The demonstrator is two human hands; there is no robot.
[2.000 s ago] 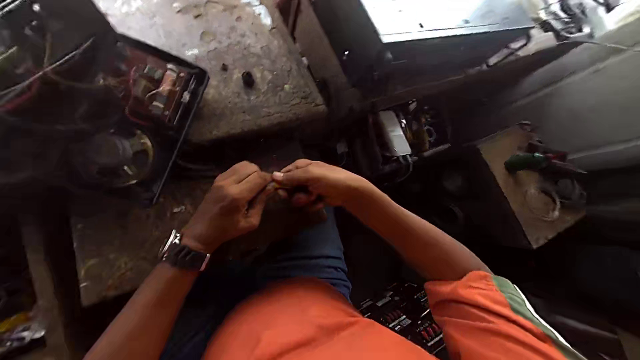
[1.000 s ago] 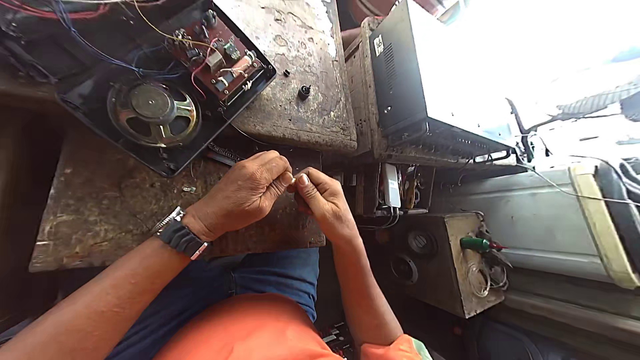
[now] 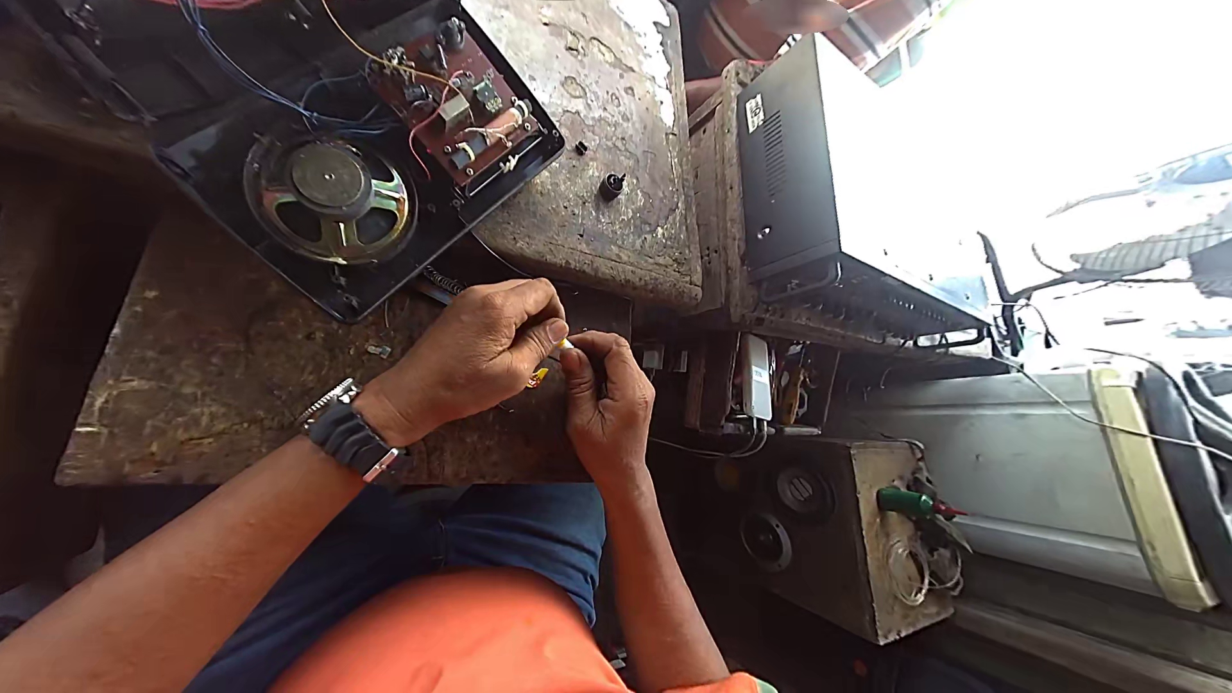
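Note:
My left hand [image 3: 472, 356], with a watch on its wrist, and my right hand [image 3: 611, 399] meet above the wooden bench. Between their fingertips they pinch a small white and yellow object [image 3: 566, 344], too small and too covered to name. Just below my left fingers a small yellow-orange piece [image 3: 537, 378] shows on the bench. Up and to the left lies a black plastic housing [image 3: 226, 217] with a round speaker [image 3: 332, 197] and a circuit board [image 3: 472, 115] with a copper coil and coloured wires.
A black knob-like part [image 3: 612, 186] lies on the worn wooden tabletop [image 3: 549, 217]. Right of it stands a large metal-cased device [image 3: 789, 173]. Lower right, a speaker box [image 3: 861, 539] bears a green-handled tool [image 3: 905, 500] and coiled cable. A person in a striped garment [image 3: 731, 38] is partly visible at the top.
The view has shifted since the oldest frame. My hands stay together at the fingertips; a white and yellow object now shows between them.

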